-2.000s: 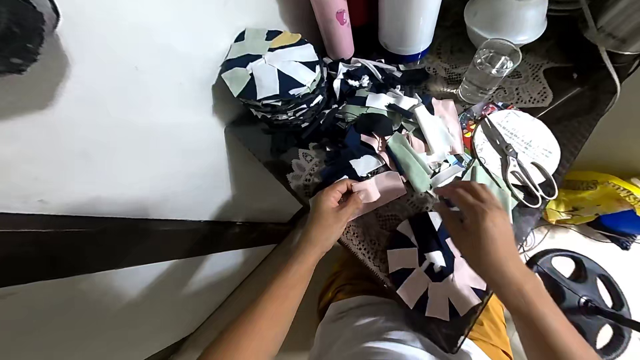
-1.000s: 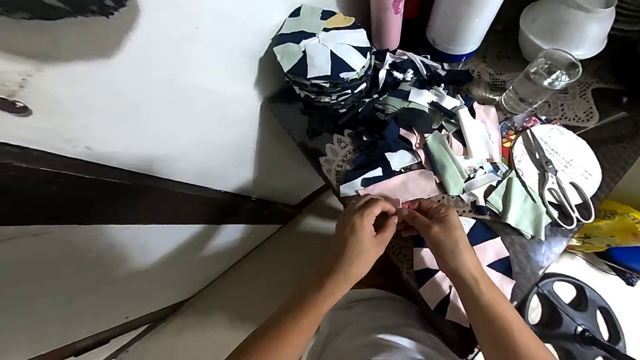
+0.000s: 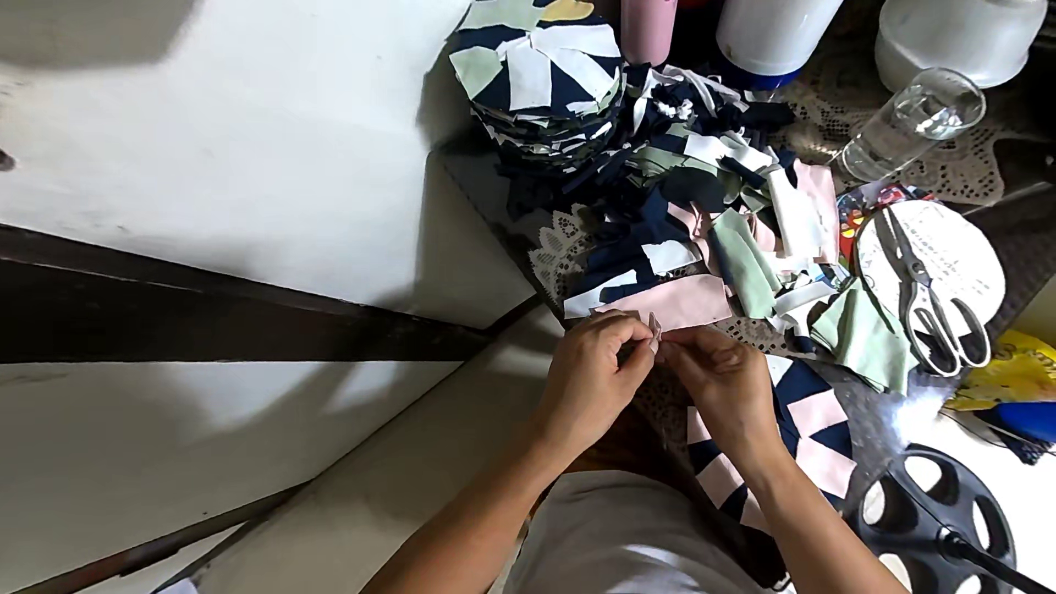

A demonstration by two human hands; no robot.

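My left hand (image 3: 590, 371) and my right hand (image 3: 726, 379) meet at the fingertips, pinching a small pink fabric piece (image 3: 654, 332) between them. Just beyond them a pink fabric strip (image 3: 676, 302) lies on the heap of navy, white, green and pink scraps (image 3: 742, 239). Partly hidden beneath my right hand and forearm is a round navy fabric piece with pink patches (image 3: 817, 437). A stack of similar patchwork rounds (image 3: 536, 82), topped with white, green and yellow pieces on navy, stands at the upper left of the heap.
Scissors (image 3: 924, 297) rest on a round white disc (image 3: 973, 256) that bears writing. Behind stand a glass of water (image 3: 912, 124), a pink bottle (image 3: 648, 29), a white container (image 3: 771, 37) and a white bowl-like vessel (image 3: 961, 41). A black spoked base (image 3: 932, 528) is at lower right.
My hands were apart two seconds ago, the left on a pink strip; they have come together at the fingertips around a small pink piece. The view has shifted.
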